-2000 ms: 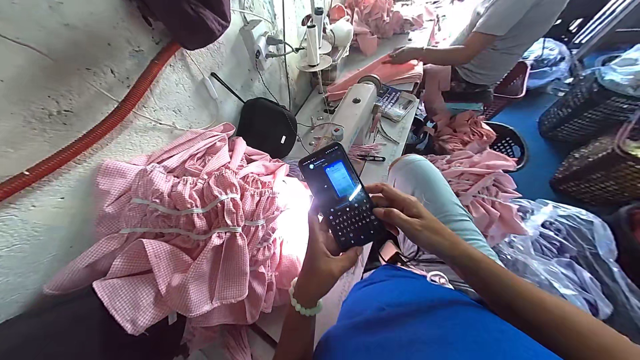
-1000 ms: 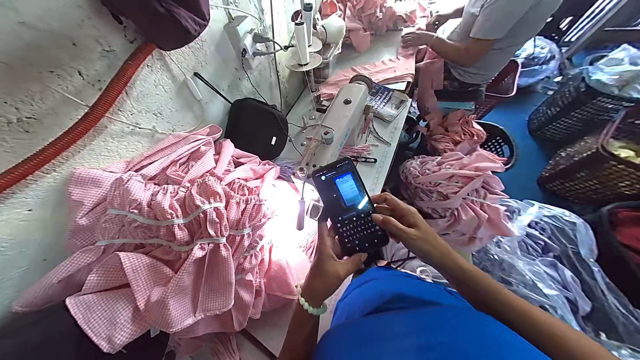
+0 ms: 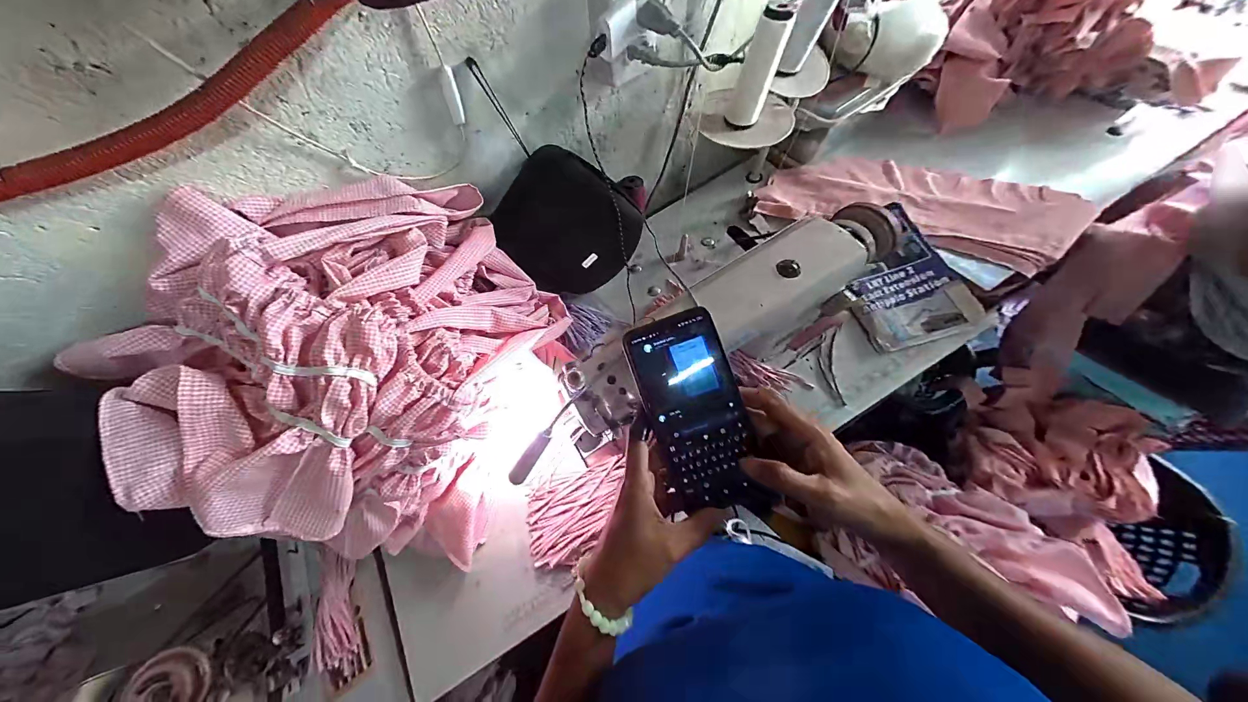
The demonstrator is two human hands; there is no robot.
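Note:
A black smartphone (image 3: 692,409) with a lit screen and a keyboard showing is held over the front of a sewing machine. My left hand (image 3: 648,536), with a pale bead bracelet at its wrist, grips the phone's lower left side. My right hand (image 3: 814,458) holds its right edge, the thumb at the keyboard. Behind the phone lies the white head of the sewing machine (image 3: 780,278), its needle area brightly lit. Gathered pink checked fabric pieces (image 3: 322,361) are heaped to the left, beside the machine.
A black pouch (image 3: 570,219) leans by the wall. Thread cones (image 3: 765,68) stand behind the machine. Folded pink cloth (image 3: 936,210) and a printed booklet (image 3: 912,292) lie on the table (image 3: 468,624). At right, more pink fabric hangs over a black plastic basket (image 3: 1194,546). A red hose (image 3: 175,117) runs along the wall.
The view has shifted left and down. The other person's hands, seen on the pink cloth before, are out of view. Both my hands still hold the phone.

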